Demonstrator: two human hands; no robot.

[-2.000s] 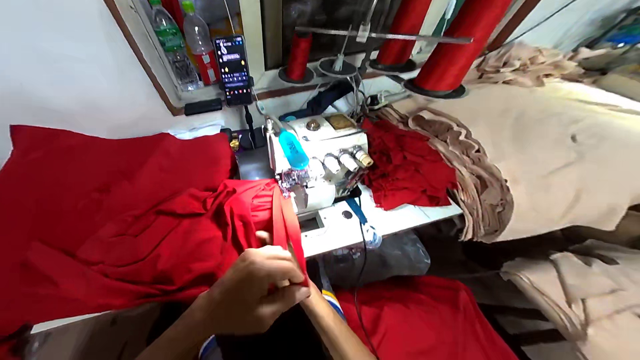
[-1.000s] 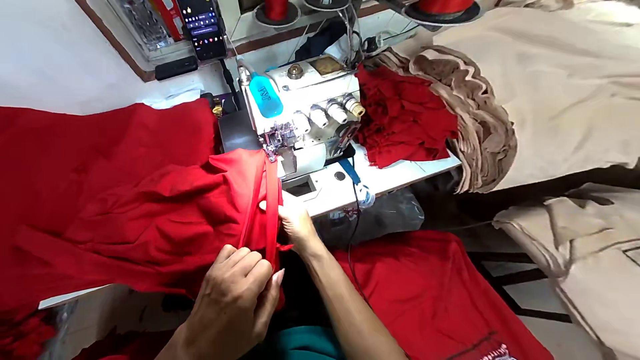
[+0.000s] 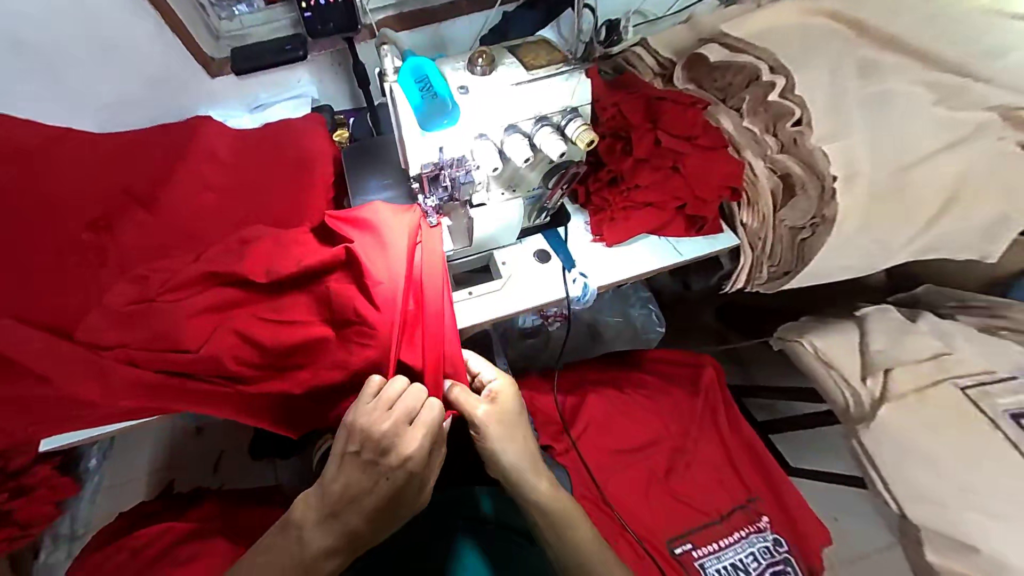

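A white overlock sewing machine (image 3: 504, 144) stands on the white table, a blue plastic piece on its top left. Red knit fabric (image 3: 264, 296) spreads over the table to the machine's left, and its folded edge strip (image 3: 433, 312) runs from the presser foot down toward me. My left hand (image 3: 390, 452) grips the near end of the fabric, fingertips hidden in part by its own knuckles. Just right of it, my right hand (image 3: 492, 408) pinches the strip's right edge between thumb and fingers.
Red cloth pieces (image 3: 656, 160) lie piled right of the machine, beside a stack of beige fabric (image 3: 788, 176). Below the table edge (image 3: 608, 276) hang a clear plastic bag (image 3: 616, 324) and a black cable (image 3: 580, 448). A printed red garment (image 3: 656, 432) lies at lower right. A phone (image 3: 328, 16) stands behind.
My right hand was farther up the strip a second ago and is now lower, close beside my left hand. The strip stays at the presser foot. The view has shifted closer to the table.
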